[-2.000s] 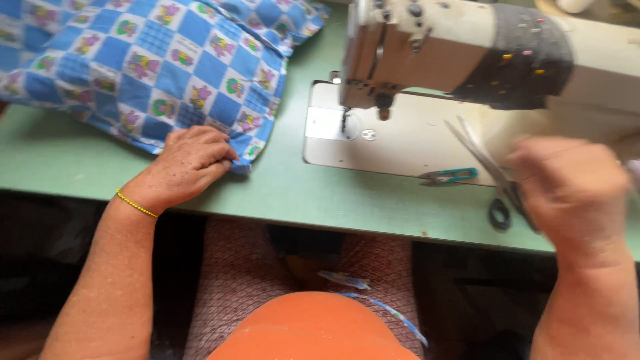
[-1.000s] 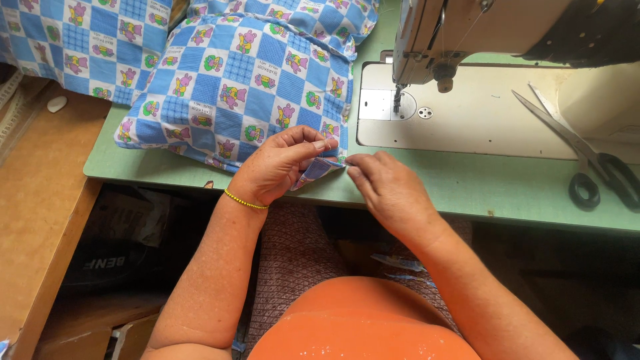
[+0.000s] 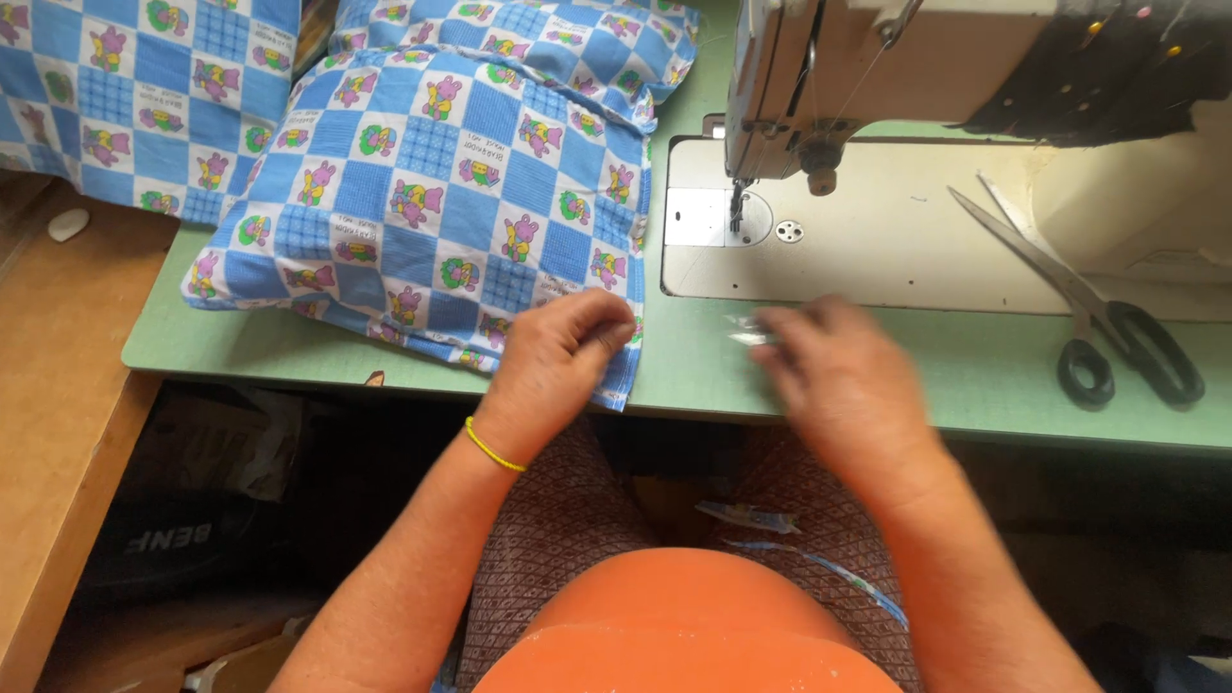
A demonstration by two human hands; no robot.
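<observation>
A blue and white checked cushion with printed animals (image 3: 414, 192) lies on the green sewing table. My left hand (image 3: 558, 361) is over its near right corner, thumb and fingers closed together; whether a thread is between them cannot be told. To the right, my right hand (image 3: 842, 371) is above the table edge, blurred, closed around small thread snips (image 3: 749, 330), of which only the shiny metal tips show. Behind both hands is the sewing machine (image 3: 799, 87), its presser foot (image 3: 737, 207) over the needle plate.
Large black-handled scissors (image 3: 1083, 298) lie partly open on the machine bed's right side. More cushions in the same print (image 3: 135, 106) lie at the left and behind. A brown wooden surface (image 3: 67, 318) adjoins the green table (image 3: 241, 351). Fabric scraps (image 3: 751, 517) rest on my lap.
Two seconds ago the snips lay on the table edge and my right hand was by the scissors. Since one second ago my right hand has moved away from the cushion corner, to the right.
</observation>
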